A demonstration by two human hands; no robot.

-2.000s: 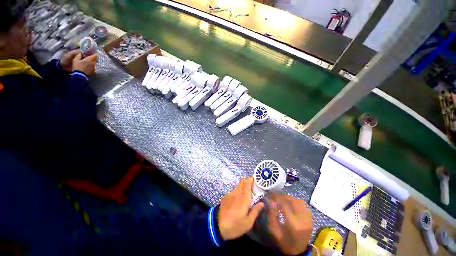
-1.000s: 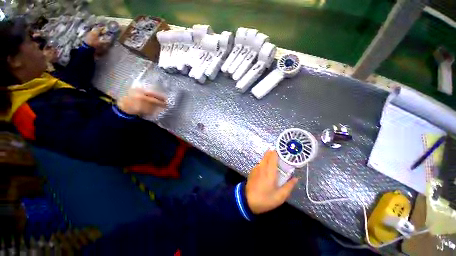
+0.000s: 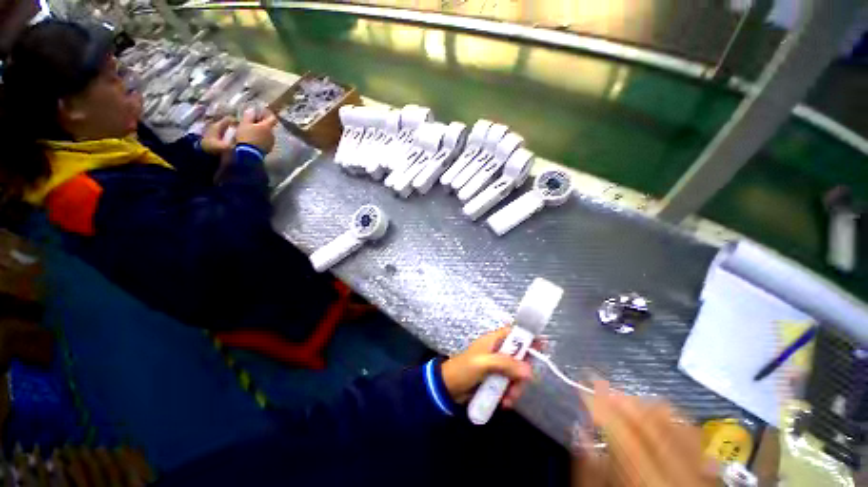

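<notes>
A white handheld fan (image 3: 540,302) is in my left hand (image 3: 485,366), turned side on, its round head pointing up and away and its handle end pointing down towards me. A thin white cord (image 3: 562,373) runs from the fan to the right, towards my right hand (image 3: 647,433). My right hand is blurred at the lower edge, and whether it holds anything cannot be made out. A small cluster of shiny dark-and-silver caps (image 3: 624,312) lies on the silvery mat (image 3: 447,266) right of the fan. A yellow adapter (image 3: 728,441) is partly behind my right hand.
Several waiting fans (image 3: 419,157) overlap along the belt edge. One fan (image 3: 366,223) lies alone further left. A neighbour (image 3: 162,219) sits at left beside an open parts box (image 3: 312,103). Papers (image 3: 738,333) with a pen (image 3: 786,353) lie at right. A slanted post (image 3: 738,119) stands by the belt.
The held fan has turned from face up to side on. My right hand has come back into view at lower right. A single fan now lies on the mat near the neighbour.
</notes>
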